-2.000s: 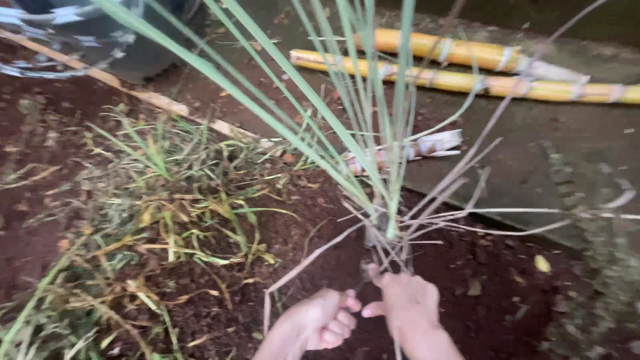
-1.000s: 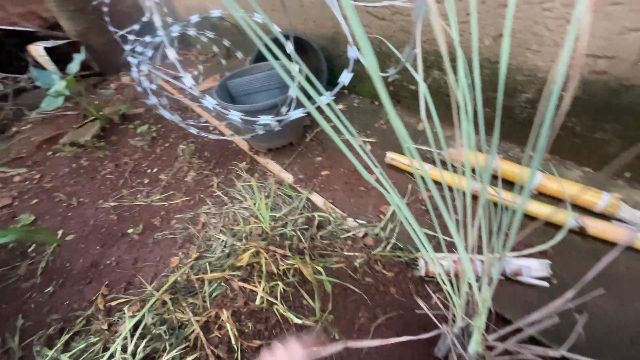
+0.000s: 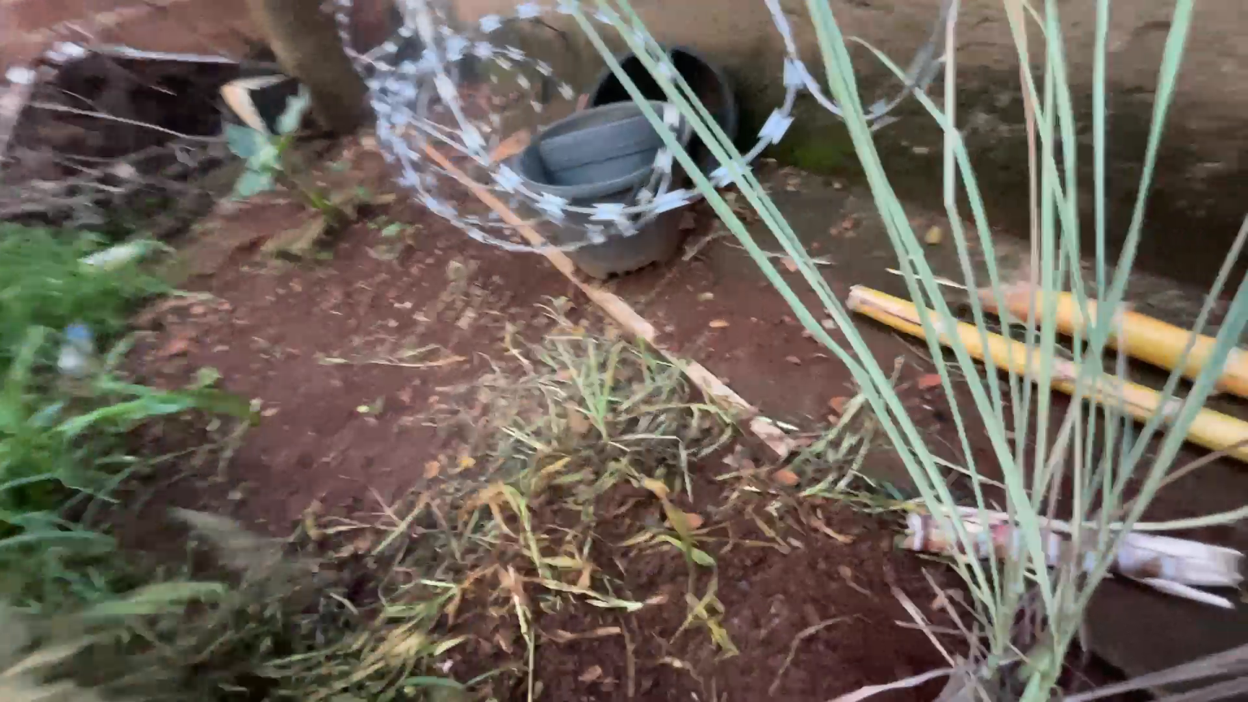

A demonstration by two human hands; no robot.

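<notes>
Neither of my hands shows in the head view now. A tall clump of long, narrow green grass leaves (image 3: 907, 253) rises from the lower right, with dry stems around its base (image 3: 1024, 663). The bottom edge cuts off the lowest part of the clump. Left of it, pulled grass and yellowing weeds (image 3: 546, 497) lie on reddish-brown soil (image 3: 351, 341). What my hands touch cannot be seen.
Coiled razor wire (image 3: 604, 210) hangs before a grey plastic pot (image 3: 624, 249) near the wall. A long wooden strip (image 3: 624, 312) crosses the soil. Yellow cane-like stalks (image 3: 1033, 366) and a pale broken stalk (image 3: 1160, 558) lie right. Green grass (image 3: 68, 390) grows left.
Both hands were at the base of the clump two seconds ago; now neither is in view. The view has swung up and left, bringing in the wire and pot.
</notes>
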